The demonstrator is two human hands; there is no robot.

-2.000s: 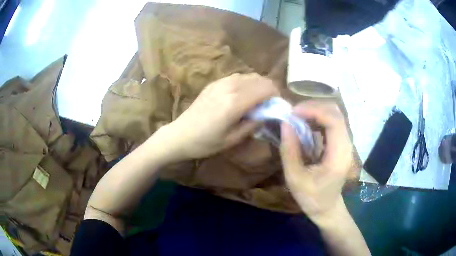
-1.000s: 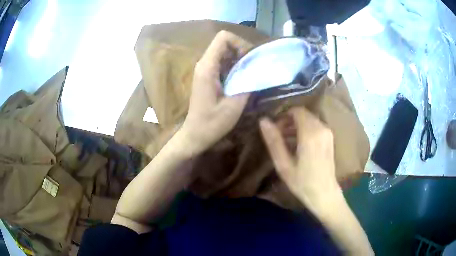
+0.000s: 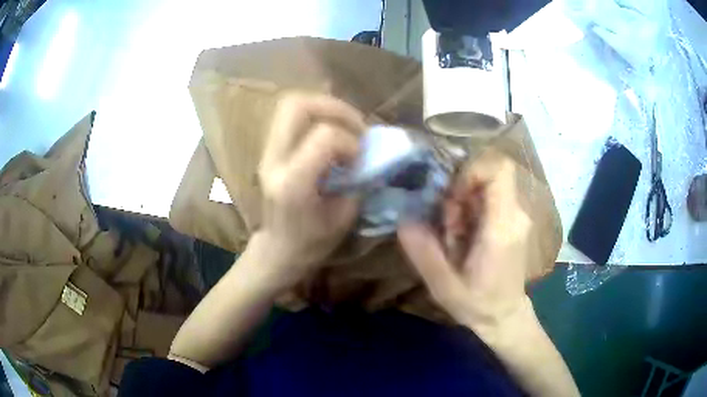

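Observation:
A brown jacket [image 3: 256,93] lies bunched over the table's front edge and my lap. A white padding piece [image 3: 387,151] with a greyish edge is at its middle, blurred, between my hands. My left hand [image 3: 310,178] has its fingers curled around the left side of the padding. My right hand [image 3: 484,240] is at the padding's right side, thumb and fingers bent on its edge. The cloth under the hands is partly hidden. The cream cylinder bed [image 3: 465,89] of the sewing machine stands just beyond the padding, apart from it.
The dark machine head [image 3: 488,12] is above the bed. A smartphone [image 3: 606,203], scissors [image 3: 658,209] and a crinkled clear plastic bag [image 3: 647,70] lie on the white table at right. Brown garments [image 3: 46,225] with a cream label [image 3: 74,298] are heaped at left.
The padding has come down from in front of the cylinder bed and is bunched smaller. My left hand has moved down with it; my right hand has closed in on its right edge.

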